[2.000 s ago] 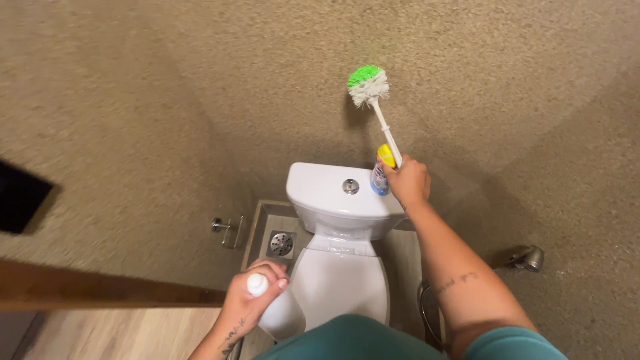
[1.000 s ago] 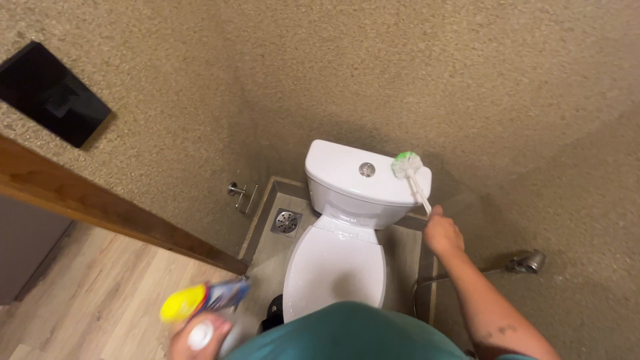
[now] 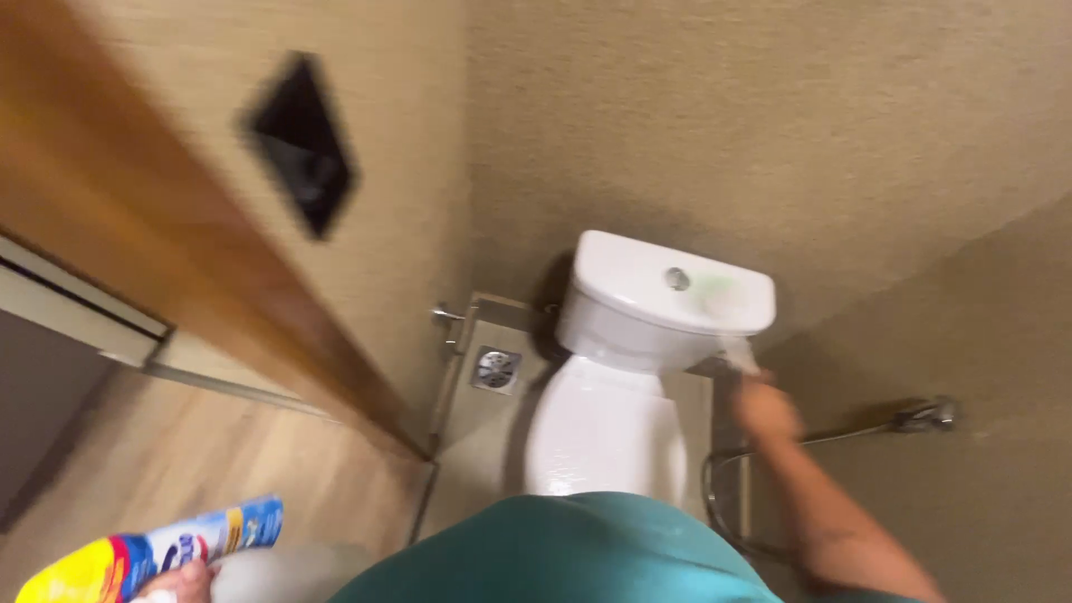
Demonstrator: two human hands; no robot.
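My right hand (image 3: 766, 409) grips the handle of a toilet brush (image 3: 727, 308); its white and green head, blurred, is over the right part of the toilet tank lid (image 3: 624, 261), and whether it touches cannot be told. At the lower left edge my left hand (image 3: 186, 581), partly cut off by the frame, holds a blue and yellow cleaner bottle (image 3: 197, 536), lying tilted. A white object (image 3: 289, 571), perhaps the brush holder, is beside that hand. The toilet's lid (image 3: 603, 427) is down below the tank.
A floor drain (image 3: 497, 369) lies left of the toilet. A metal holder (image 3: 446, 315) is on the left wall, below a black wall plate (image 3: 303, 146). A wooden door frame (image 3: 226, 251) stands at left. On the right wall hangs a hose sprayer (image 3: 925, 414).
The brush has come down from the wall above the tank to over its lid. The bottle, earlier on the tank by my right hand, is now in my left hand at the lower left. The view has shifted left.
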